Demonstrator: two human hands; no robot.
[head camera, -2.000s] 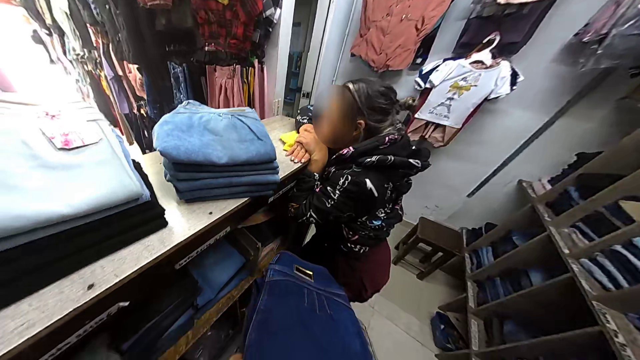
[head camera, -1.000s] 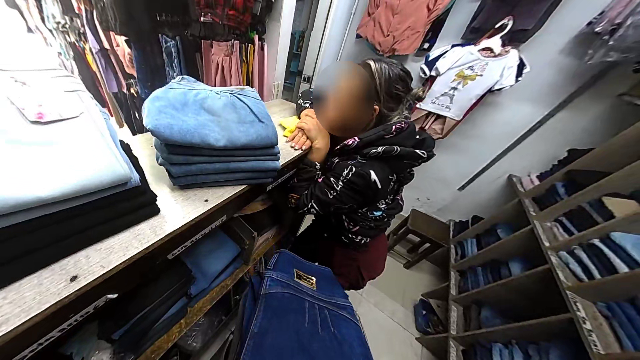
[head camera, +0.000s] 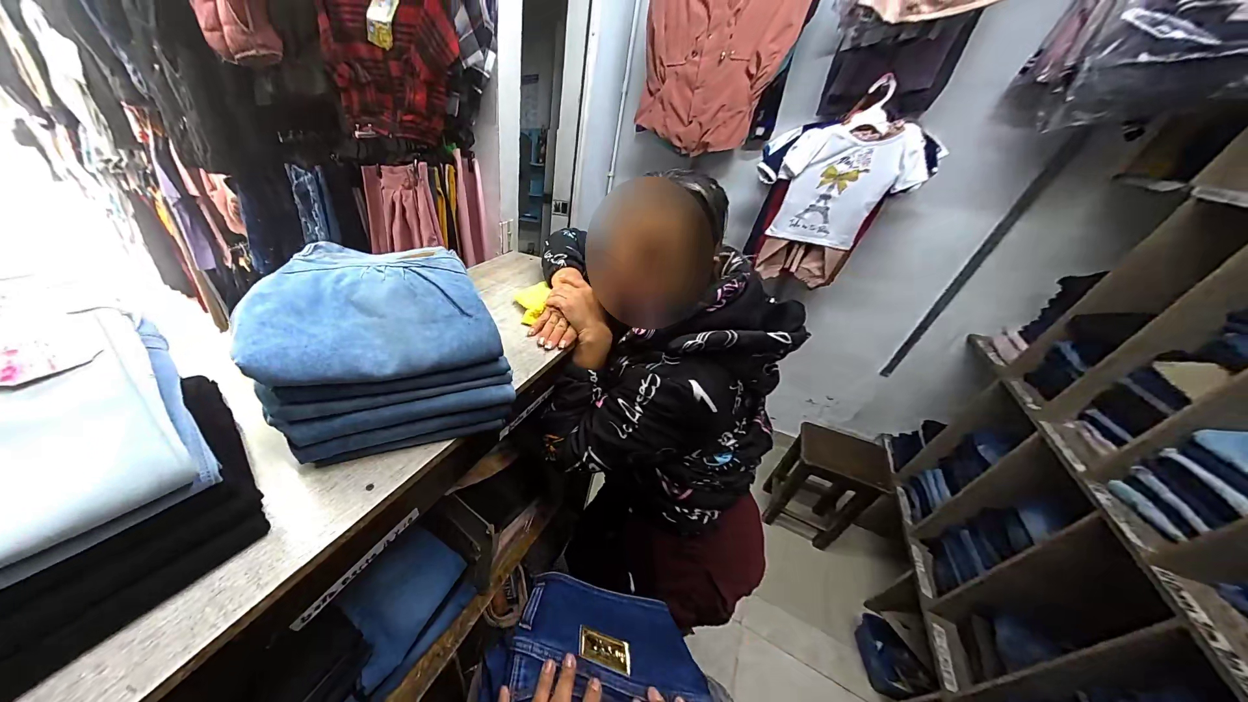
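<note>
Folded dark blue jeans with a gold metal plate at the waist lie at the bottom centre. The fingers of my left hand rest spread on the denim, just below and left of the plate; the palm is out of view. At the bottom edge, only a few fingertips of what looks like my right hand show, also on the jeans. Whether they grip the cloth cannot be seen. Up on the counter stands a stack of folded light and mid-blue jeans.
Pale and black folded trousers lie on the counter's left. A person leans on its far end, beside a yellow item. Folded clothes fill the space beneath. A wooden stool and shelves of jeans stand right.
Fingers now show on the dark blue jeans, where none were plain before. The jeans lie lower in view. The person leaning on the counter has turned their head somewhat.
</note>
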